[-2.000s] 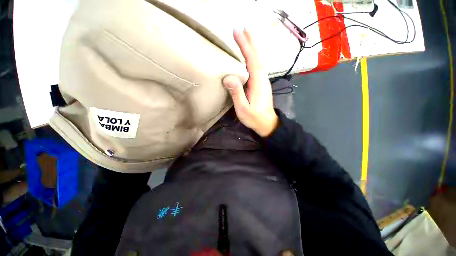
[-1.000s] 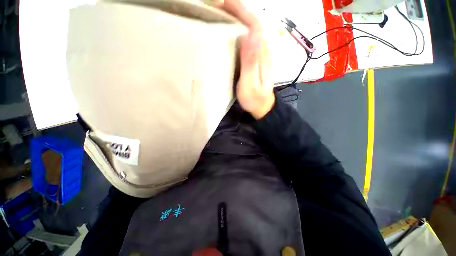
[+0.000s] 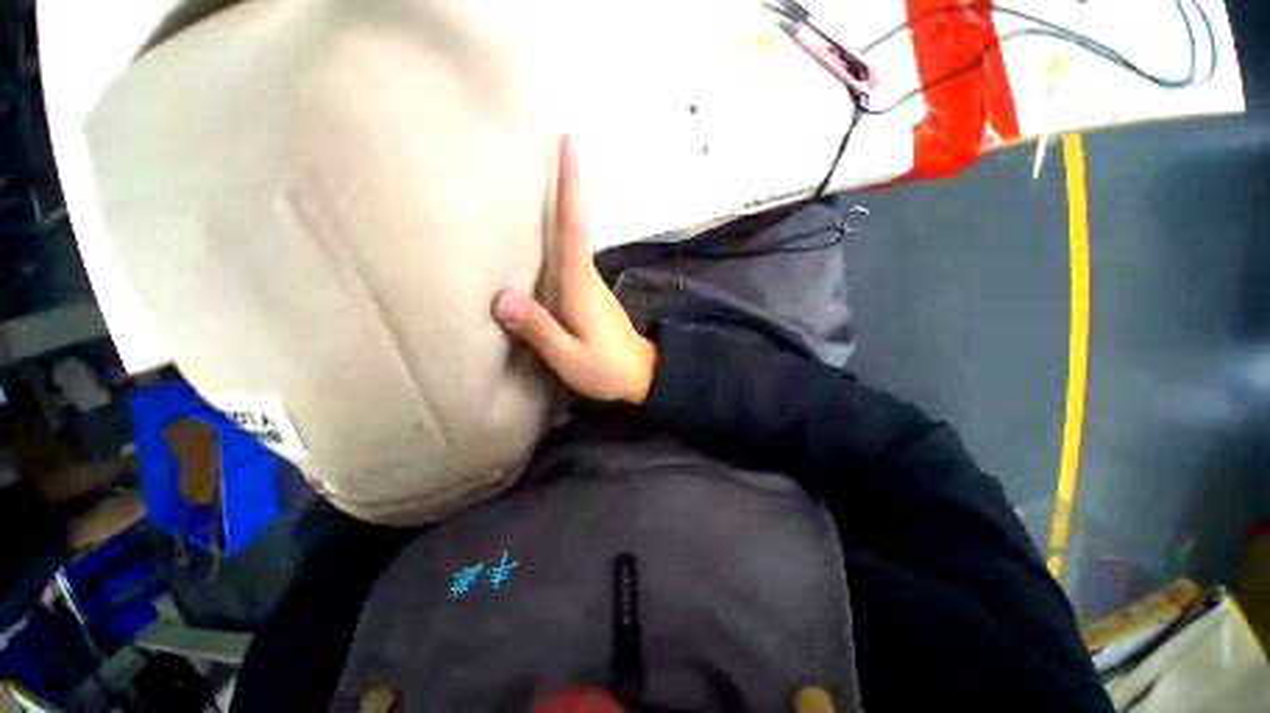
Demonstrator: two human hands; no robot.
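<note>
The large beige bag body (image 3: 334, 265) lies over the left part of the white table and hangs over its near edge toward my lap. Its white label (image 3: 262, 422) with dark lettering is at the lower left, partly folded out of sight. My right hand (image 3: 578, 320) lies flat against the bag's right side, thumb spread on the near face, fingers straight up along the edge. It does not visibly grip. My left hand is not in view.
Pink-and-dark snips (image 3: 832, 56) lie on the white table (image 3: 696, 167) beside a dark cord. Red tape (image 3: 954, 91) crosses the table at right. A blue crate (image 3: 244, 488) is on the floor at left. A yellow line (image 3: 1072, 348) runs along the floor at right.
The bag has shifted left and turned, so its label sits farther left and shows less. My right hand has moved left and down with the bag's side. More table shows beside it.
</note>
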